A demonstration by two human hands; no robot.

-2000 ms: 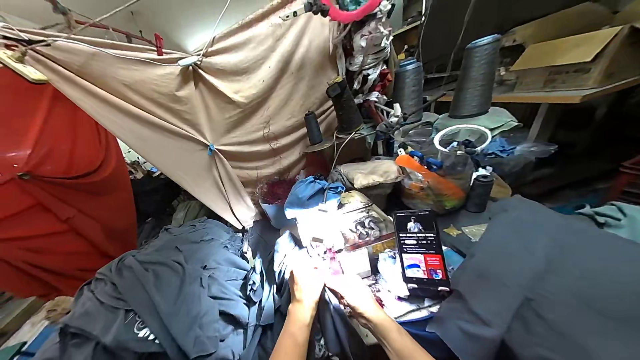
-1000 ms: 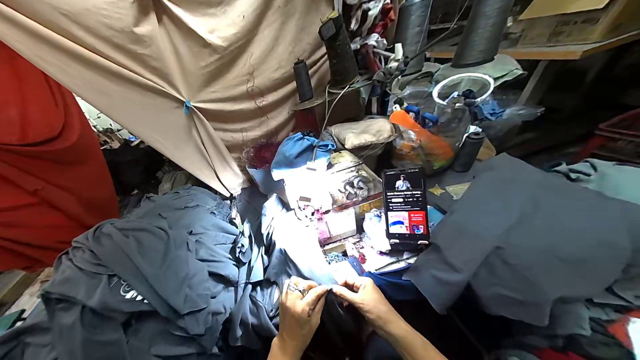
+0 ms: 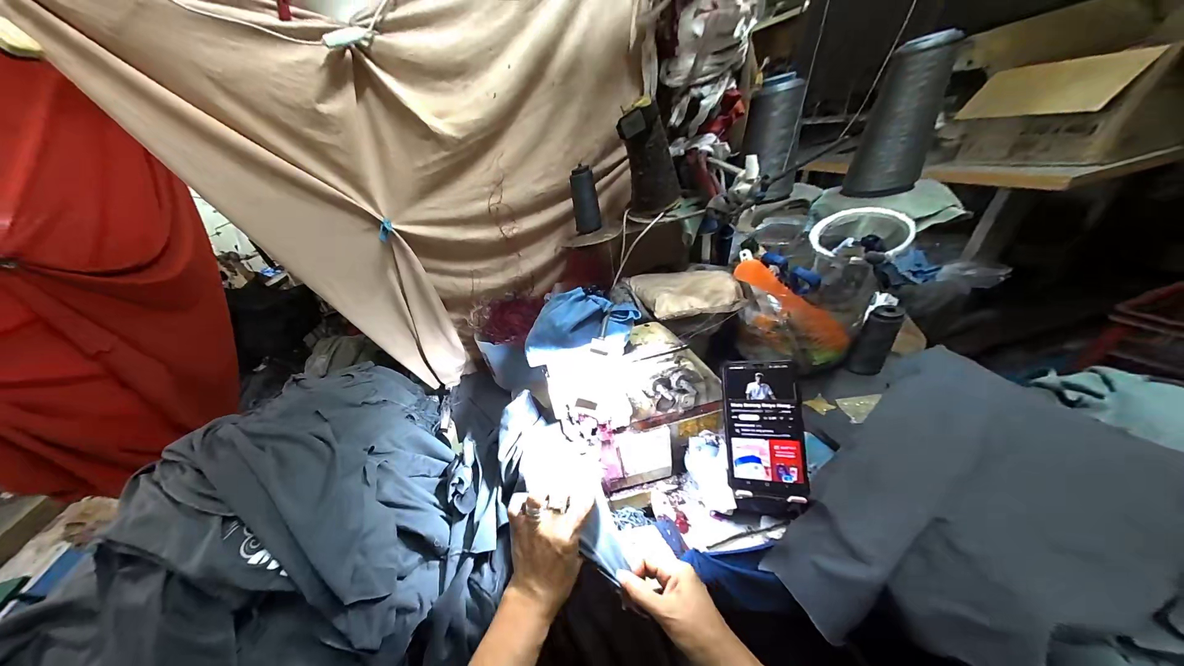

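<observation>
A brightly lit sewing machine (image 3: 661,379) stands in front of me, its needle area washed out by glare. My left hand (image 3: 548,536), with a ring on one finger, grips grey fabric (image 3: 606,546) just in front of the machine. To its right and lower, my right hand (image 3: 661,587) pinches the edge of the same fabric between thumb and fingers. The cloth runs up from my hands into the glare. A phone (image 3: 766,430) with a lit screen stands upright to the right of the machine.
Dark grey garments (image 3: 324,499) are heaped at the left, and grey cloth (image 3: 980,518) lies at the right. Thread cones (image 3: 902,116), a white ring-rimmed container (image 3: 862,233) and a cardboard box (image 3: 1045,111) stand behind. A beige curtain (image 3: 444,120) hangs at the back.
Both hands have come back from the bright machine area toward me. Since a second ago they have moved apart, with the fabric now stretched between them.
</observation>
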